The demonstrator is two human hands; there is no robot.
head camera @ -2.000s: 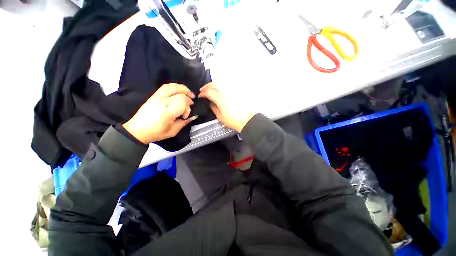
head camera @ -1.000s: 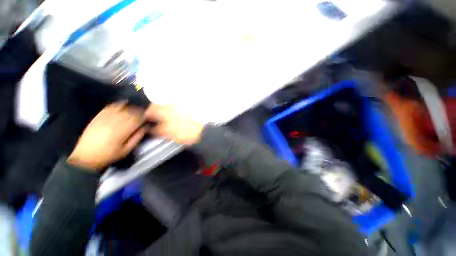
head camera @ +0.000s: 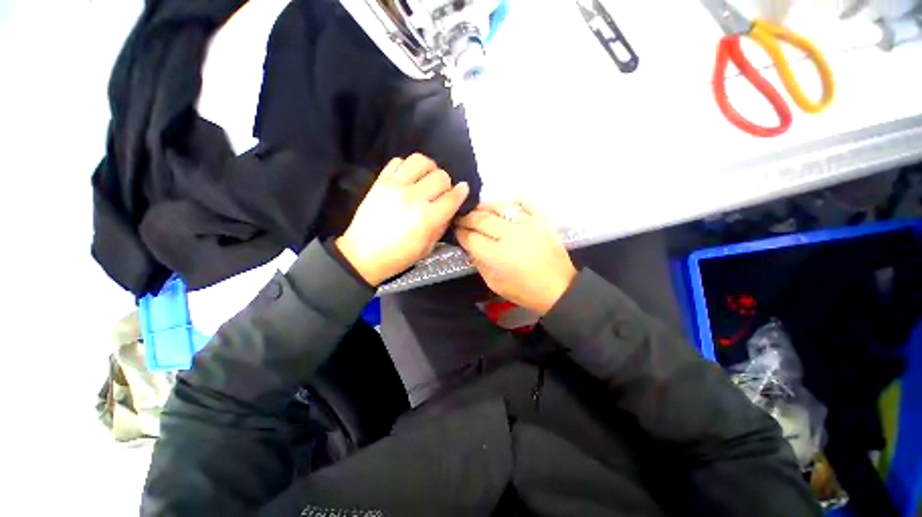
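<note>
A black garment [head camera: 303, 172] lies heaped on the white table, left of and under the sewing machine's needle area, and hangs over the left edge. My left hand [head camera: 402, 220] rests on the cloth and pinches its edge between thumb and fingers. My right hand [head camera: 518, 254] pinches the same edge close beside it, near the table's front edge. The fingertips of both hands nearly touch. The metal presser foot area of the sewing machine [head camera: 455, 63] is above my hands, over the cloth. The exact fold between my fingers is hidden.
Scissors with red and orange-yellow loops [head camera: 753, 83] lie at upper right. Black thread snips [head camera: 610, 38] lie left of them. A measuring strip [head camera: 437, 265] runs along the front edge. A blue crate [head camera: 700, 308] holds black cloth and clear plastic at right. Khaki cloth [head camera: 128, 389] is at lower left.
The view swung right, blurred, and has come back steady. Since the earliest frame, my right hand has turned and bent at the wrist. Both hands still hold the black cloth.
</note>
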